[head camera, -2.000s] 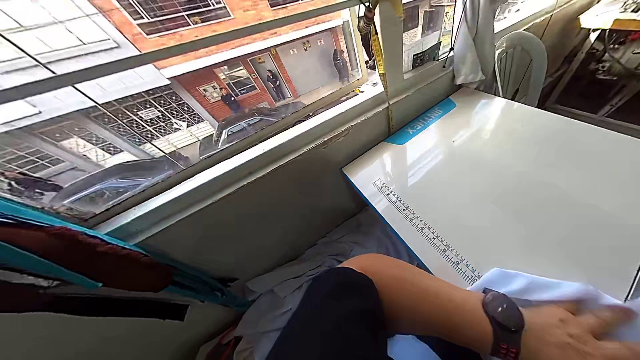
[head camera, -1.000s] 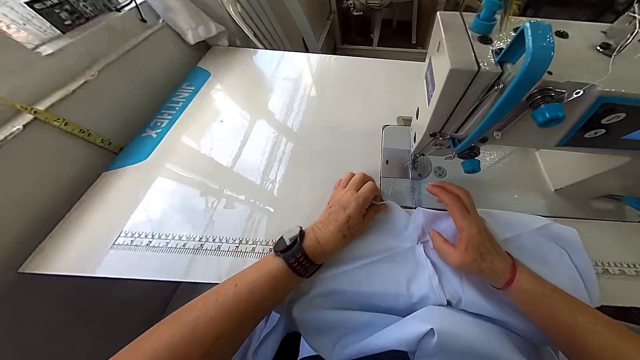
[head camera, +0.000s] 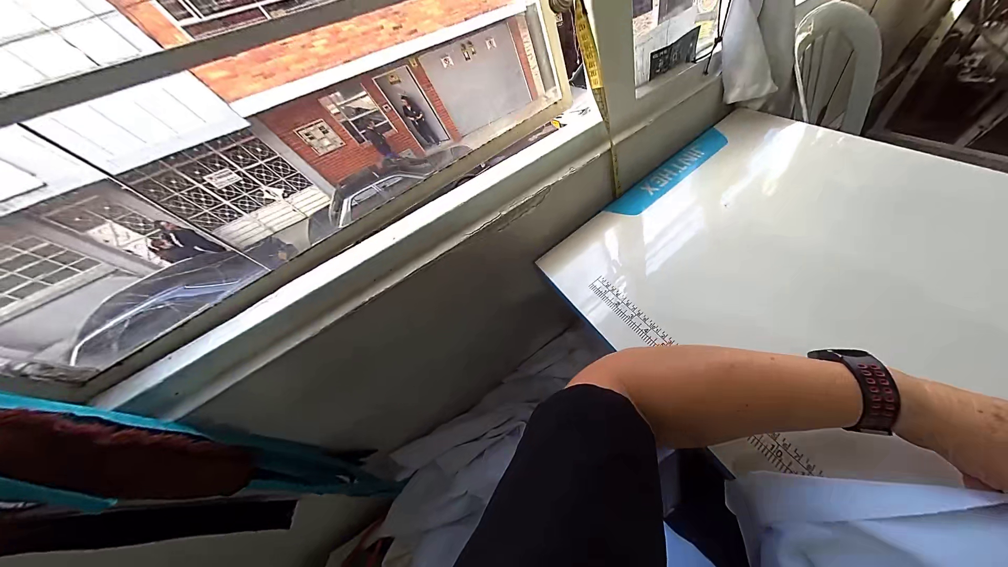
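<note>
My left hand (head camera: 965, 425) is at the right edge, cut off by the frame, with a dark watch on its wrist; its fingers are out of sight. Just below it, light blue fabric (head camera: 882, 520) lies over the front edge of the white sewing table (head camera: 835, 236). A printed ruler scale (head camera: 630, 311) runs along that edge, partly covered by my forearm. My right hand is outside the view, and so is the sewing machine.
A pile of pale cloth (head camera: 465, 480) lies between the table and the wall under the window. A yellow tape measure (head camera: 594, 79) hangs by the window frame (head camera: 472, 189). At the back stands a white plastic chair (head camera: 839, 63). Teal and dark red material (head camera: 118, 449) is at lower left.
The view has swung left toward the window since one second ago, when both hands were on the blue fabric by the machine. My right hand and the machine have left the view.
</note>
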